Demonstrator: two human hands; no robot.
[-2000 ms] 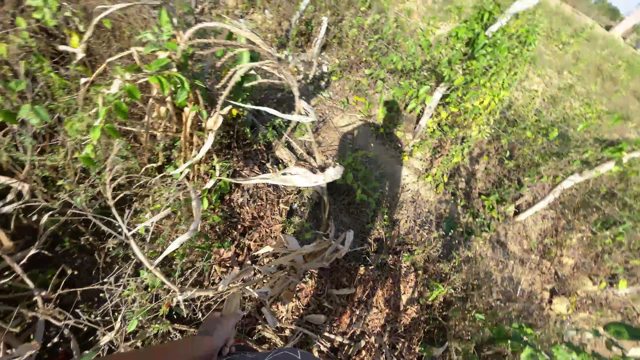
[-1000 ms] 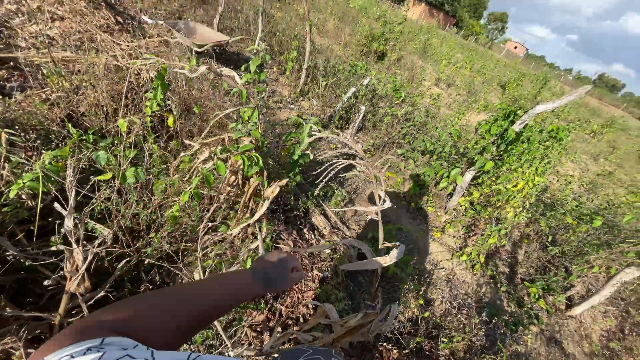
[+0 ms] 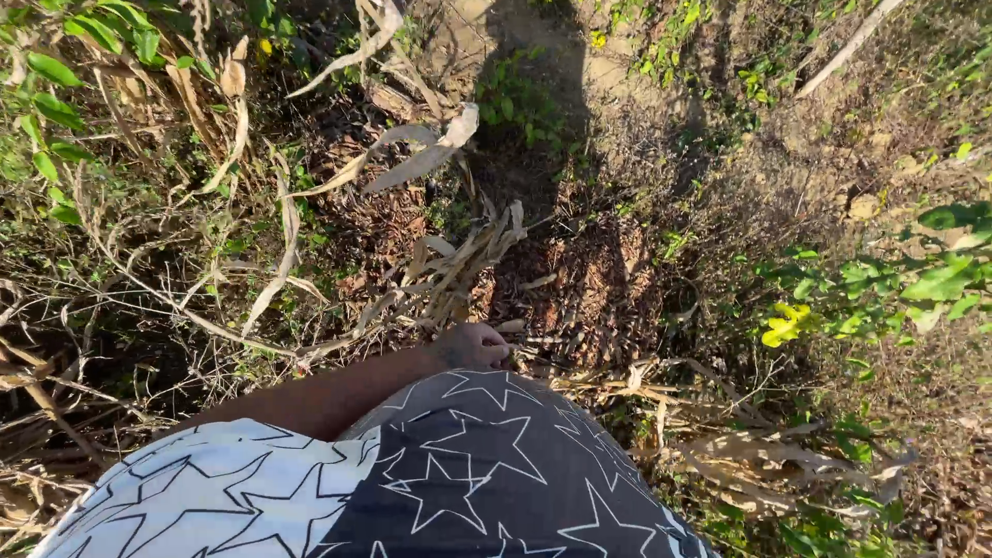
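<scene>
My left hand (image 3: 473,346) reaches in from the left, just above the dark star-print cloth over my body. Its fingers look curled, and it is beside the lower end of a bunch of dry leaves and stalks (image 3: 457,279). Whether the fingers grip a stalk cannot be made out. Above, a long dry, curled leaf (image 3: 422,159) rises over the ground. My right hand is out of view.
Dry brush and bent stems (image 3: 186,310) crowd the left. Dead leaf litter (image 3: 597,294) covers the ground ahead. A leafy green plant (image 3: 942,283) stands at right, below a bare pale branch (image 3: 849,48). Dry stalks (image 3: 744,453) lie at lower right.
The view has tipped down from the field and horizon of a second ago. My left arm, stretched out over the brush then, is now lower and close to my body.
</scene>
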